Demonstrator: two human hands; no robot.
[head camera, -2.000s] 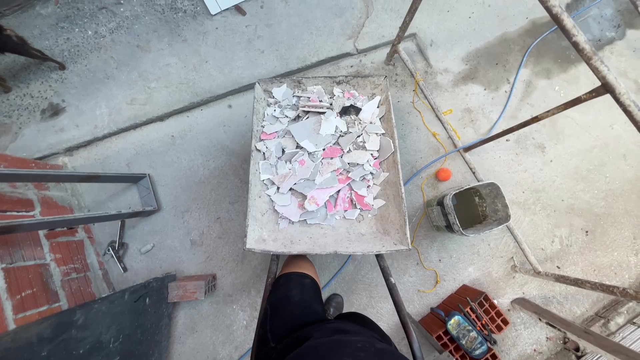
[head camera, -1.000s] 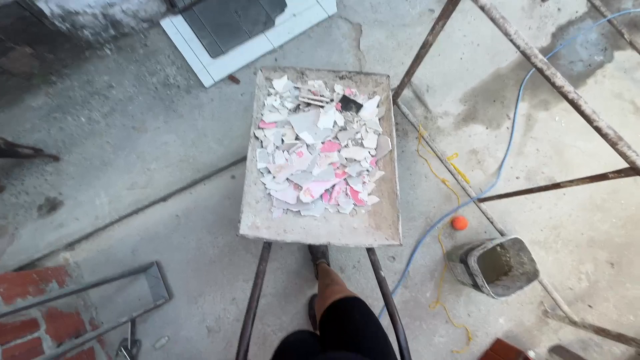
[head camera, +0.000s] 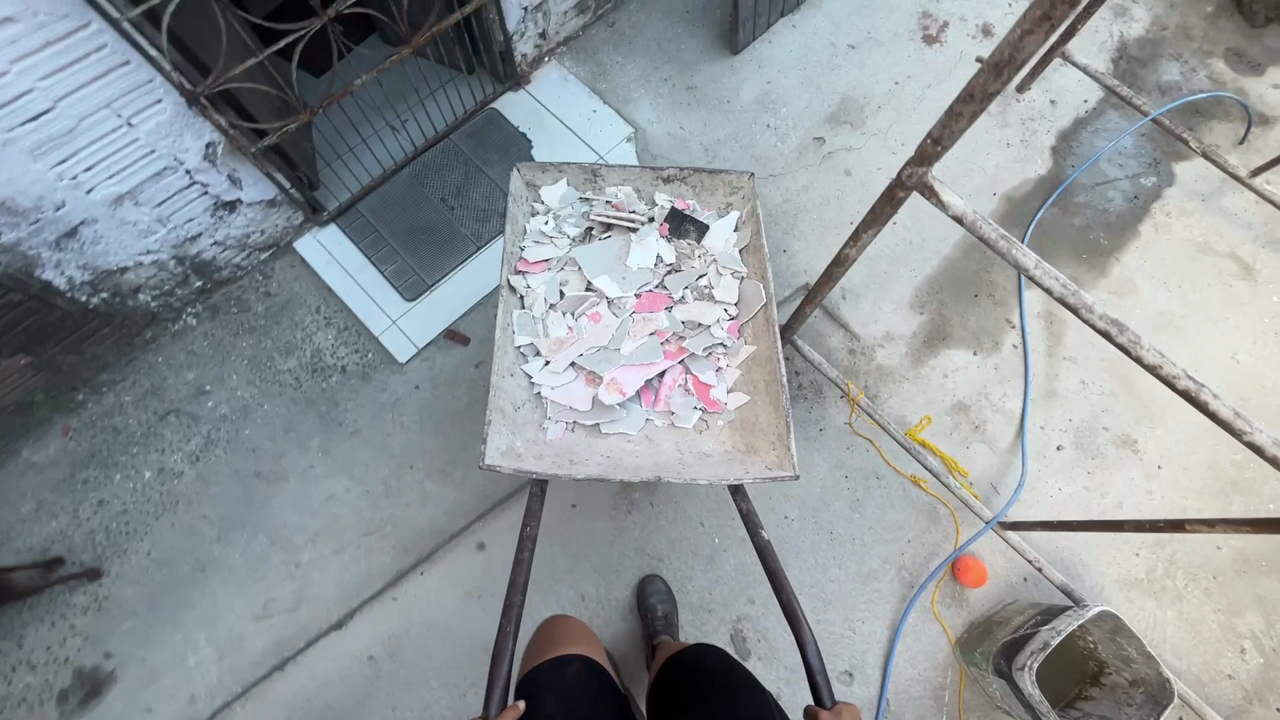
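Observation:
A metal wheelbarrow (head camera: 640, 460) stands out in front of me, its tray holding broken flakes of white, grey and pink plaster or paint (head camera: 625, 355). A dark flat piece (head camera: 686, 225) lies among them near the far end. Two metal handles run back toward me. At the bottom edge my left hand (head camera: 512, 711) is closed on the left handle (head camera: 517, 590), and my right hand (head camera: 832, 711) is closed on the right handle (head camera: 785, 590). Only small parts of both hands show.
A rusty metal frame (head camera: 1100, 315) stands at right, with a blue hose (head camera: 1024, 400), yellow rope (head camera: 940, 455), an orange ball (head camera: 969, 571) and a plastic container of murky liquid (head camera: 1110, 665). Ahead left are a metal gate (head camera: 400, 140) and a dark mat (head camera: 440, 205) on white tiles.
The view has moved forward with the wheelbarrow. The gate and whole mat have come into view; the brick pieces at the bottom have left it. Parts of both hands now show.

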